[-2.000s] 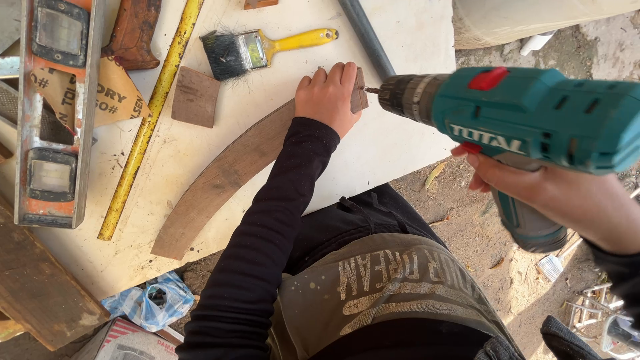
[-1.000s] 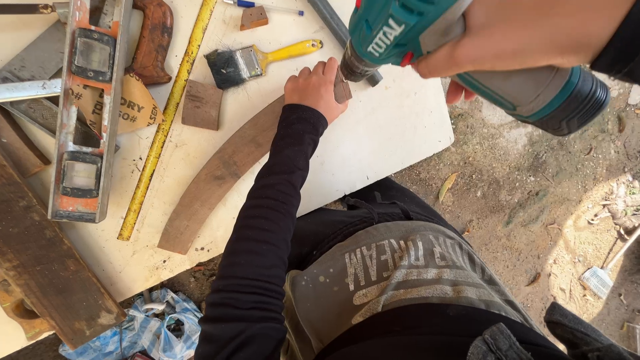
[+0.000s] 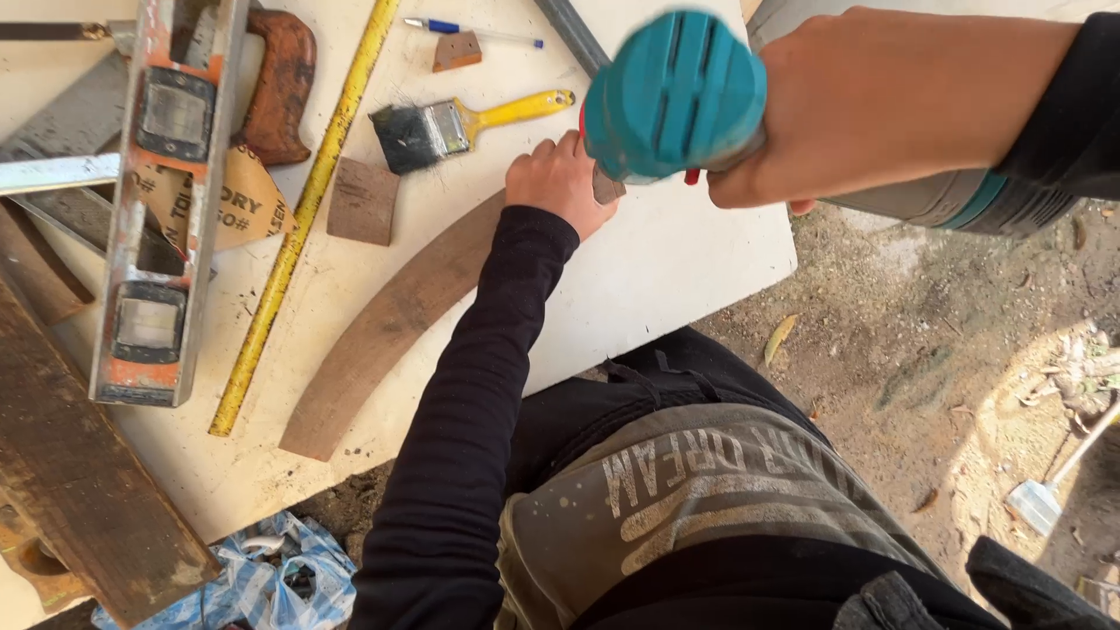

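Note:
A curved strip of brown wood lies on the white tabletop. My left hand presses on its upper right end. My right hand grips a teal cordless drill, whose rear end faces the camera over that same end of the wood. The drill's body hides its chuck and bit, so contact with the wood cannot be seen. Beside the strip lie a small square wood block and a paintbrush with a yellow handle.
A yellow ruler, an orange-and-metal spirit level, a wooden saw handle and sandpaper lie left. Near the top are a pen, a small wood piece and a grey tube. A dark plank lies lower left.
The drill was level at the right two seconds ago, its bit pointing at the wood's end; it has since swung over that end and tipped up. My left hand stays on the wood.

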